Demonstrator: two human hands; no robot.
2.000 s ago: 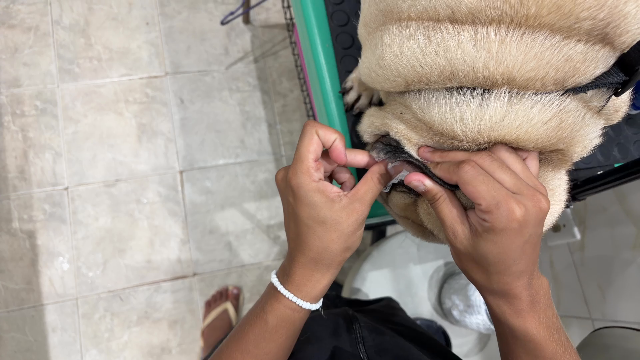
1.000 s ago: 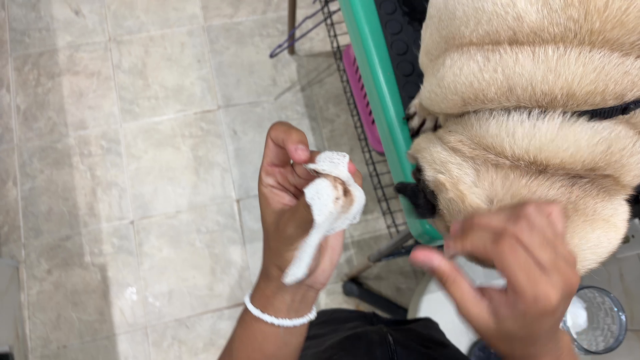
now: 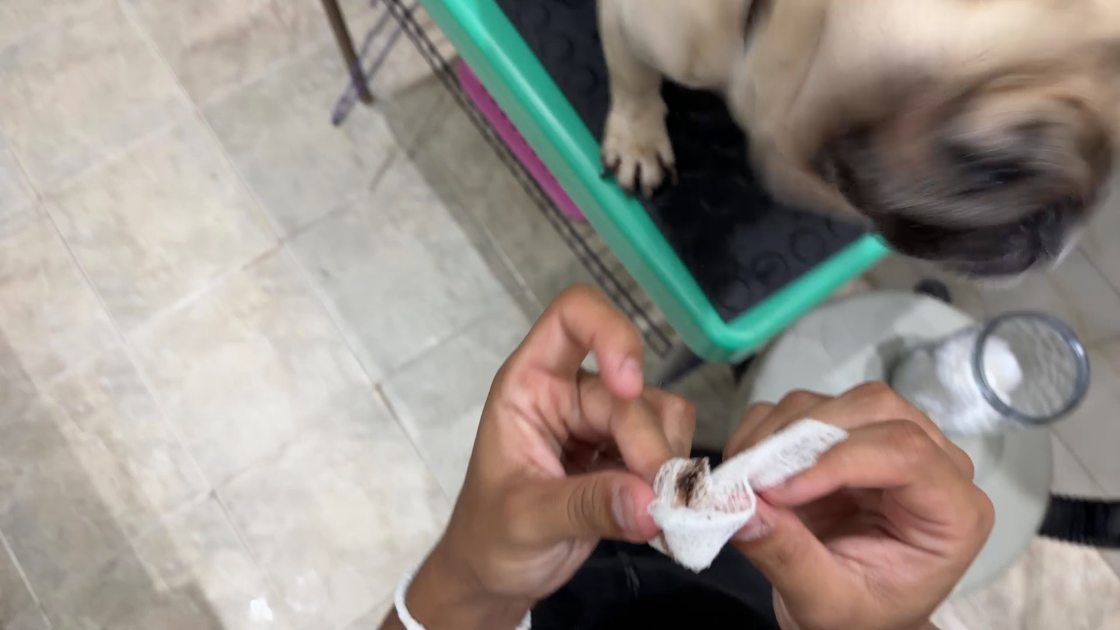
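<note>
A piece of white gauze (image 3: 700, 516) with a dark brown stain is pinched between both hands at the lower middle. My left hand (image 3: 569, 464), with a white beaded bracelet (image 3: 411, 604) at its wrist, grips the gauze's left edge between thumb and finger. On the other side, my right hand (image 3: 866, 499) holds it between thumb and index finger, a loose flap lying over that finger. Above the hands, a fawn dog (image 3: 919, 131) with a dark muzzle, its face blurred, stands on a black rubber mat (image 3: 726, 236). One front paw (image 3: 639, 149) rests near the mat's edge.
A green-rimmed table (image 3: 612, 210) holds the mat. A wire rack (image 3: 525, 184) and a pink plastic item (image 3: 516, 140) are below its left side. At right, a clear glass jar (image 3: 1032, 367) with white contents stands on a round pale stool (image 3: 831, 332). Tiled floor (image 3: 219, 306) spreads at left.
Two seconds ago both hands were at the dog's ear. My left hand then held the stained gauze alone; now my right hand has taken hold of it too. The dog's head has turned, showing its muzzle.
</note>
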